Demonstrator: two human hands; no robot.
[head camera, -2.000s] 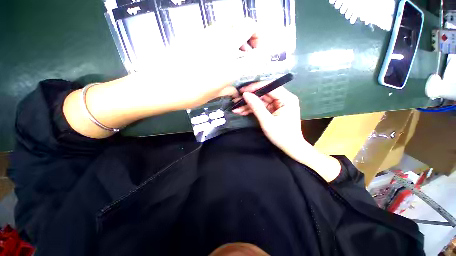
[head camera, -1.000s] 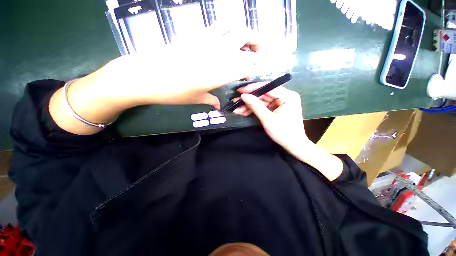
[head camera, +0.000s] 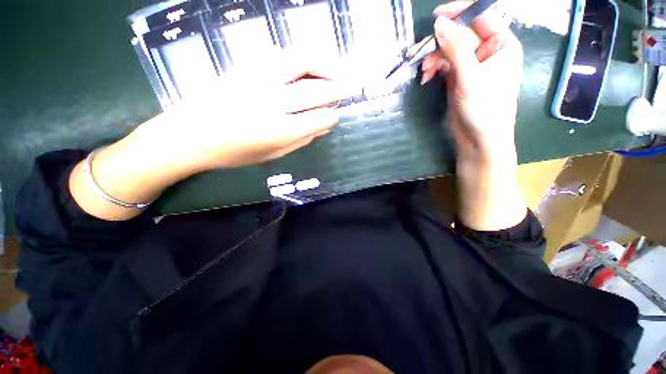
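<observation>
Overlapping printed panel strips (head camera: 179, 62) with black borders and pale windows lie in front of me. My left hand (head camera: 292, 120) rests over their lower edge, fingers together near the bottom right; glare hides whether it grips them. My right hand (head camera: 475, 55) holds the black tweezers (head camera: 418, 55), their tips pointing down-left at the strip's lower right, close to my left fingertips. A small pale oval seems to be at the left fingertips, washed out by glare. Three white oval stickers (head camera: 307, 183) lie near the table edge on a faint clear backing sheet (head camera: 372, 146).
A smartphone (head camera: 585, 62) in a light blue case lies at the right. Fanned white tabbed pieces (head camera: 537, 14) are at the upper right. A white round object (head camera: 646, 117) and a red-and-white box (head camera: 652, 45) are at the right edge. Cardboard (head camera: 617, 182) is below the table.
My right hand and the tweezers have moved up and right, from the stickers to the strip. One fewer oval shows in the group. The strips have shifted slightly left.
</observation>
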